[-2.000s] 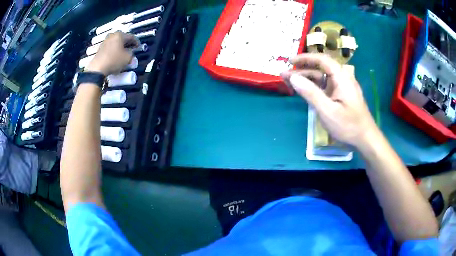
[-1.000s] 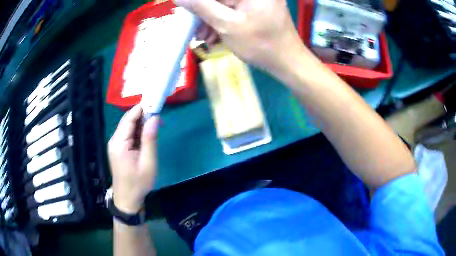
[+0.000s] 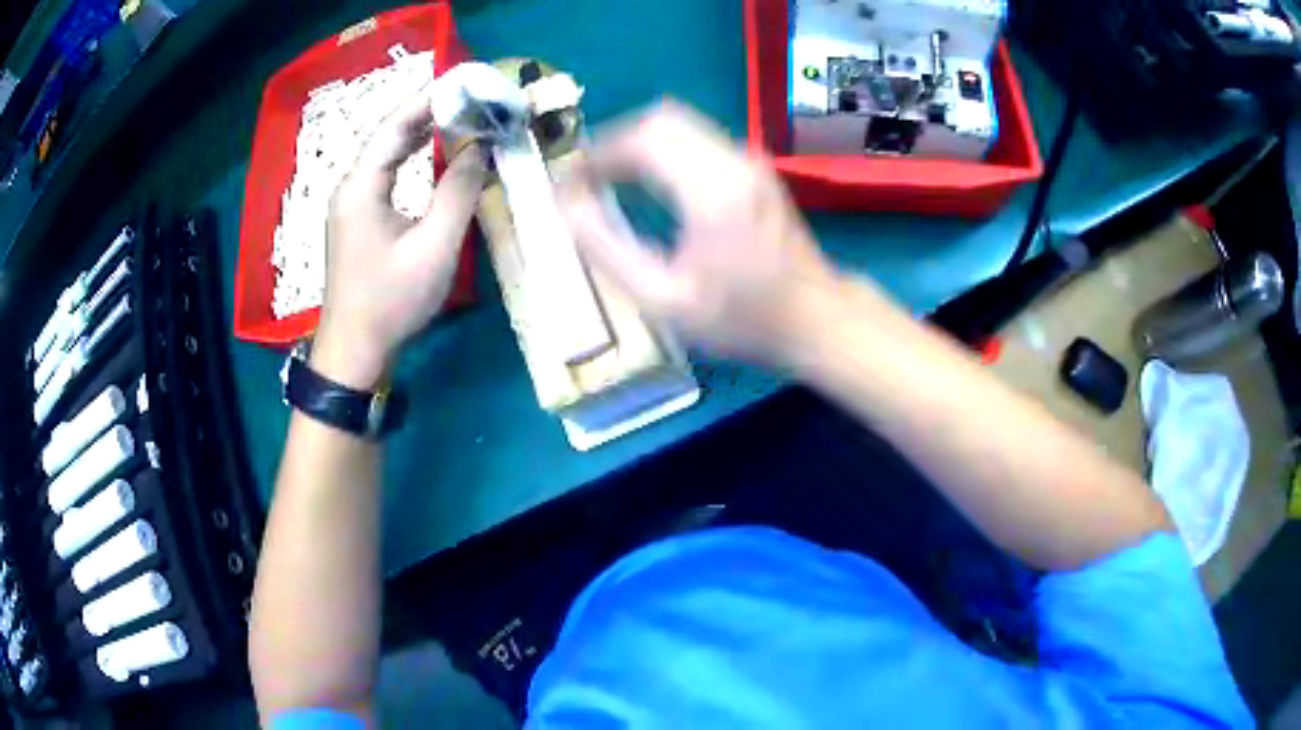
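Note:
A white arm unit point(image 3: 557, 271) lies lengthwise in the recess of the cream-yellow fixture point(image 3: 628, 357), its round white hub at the fixture's far end. My left hand point(image 3: 400, 235) is at the hub end, its fingers around the hub's left side. My right hand point(image 3: 706, 235) is over the fixture's right side, blurred, with thumb and fingers curled near the arm unit. Whether it holds a small piece cannot be told. A red bin point(image 3: 264, 264) with small white strips point(image 3: 321, 178) is left of the fixture, partly behind my left hand.
A screw feeder point(image 3: 892, 86) stands in a red tray point(image 3: 913, 188) at the upper right. A black foam tray point(image 3: 214, 428) with white arm units is at the left. A brown shelf point(image 3: 1042, 378) at the right holds a metal flask point(image 3: 1213, 307), a white cloth point(image 3: 1196, 449) and a black object point(image 3: 1094, 374).
The view has turned right. The white arm unit, held up between both hands a second ago, is now down in the fixture. My left hand has moved from its near end to the hub.

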